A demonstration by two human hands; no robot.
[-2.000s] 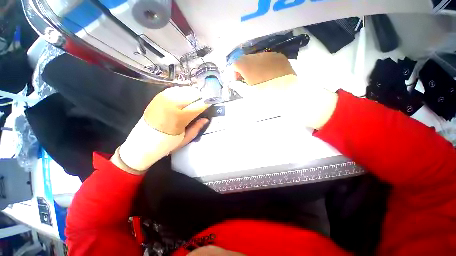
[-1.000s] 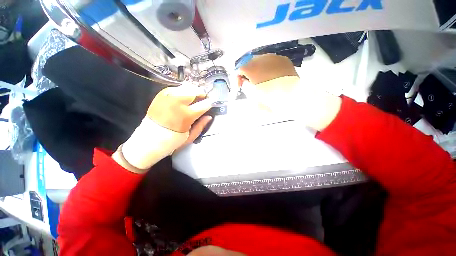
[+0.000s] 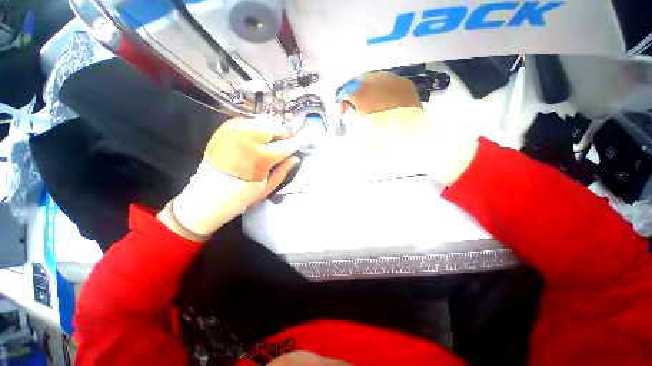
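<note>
My left hand (image 3: 243, 161), in a pale glove with orange on the back, is at the left side of the needle area. Its fingers hold down the edge of the black garment piece (image 3: 143, 121), which spreads to the left and over the lap. My right hand (image 3: 389, 114), in a similar glove, is just right of the needle, partly washed out by glare; its fingertips are hard to see. The blue-grey round fitting (image 3: 312, 129) stands between the hands. The white sewing machine (image 3: 457, 25) with blue lettering is above. The needle is hidden or too bright to tell.
Small black labels with white marks (image 3: 620, 154) lie at the right. Dark tools (image 3: 429, 80) lie behind my right hand. A ruler strip (image 3: 407, 264) runs along the front table edge. Crinkled clear plastic (image 3: 68, 64) is at the far left.
The small black label with a white mark, seen earlier below the round fitting, no longer shows clearly. Both hands stay beside the needle. The camera view has shifted, showing more machine lettering.
</note>
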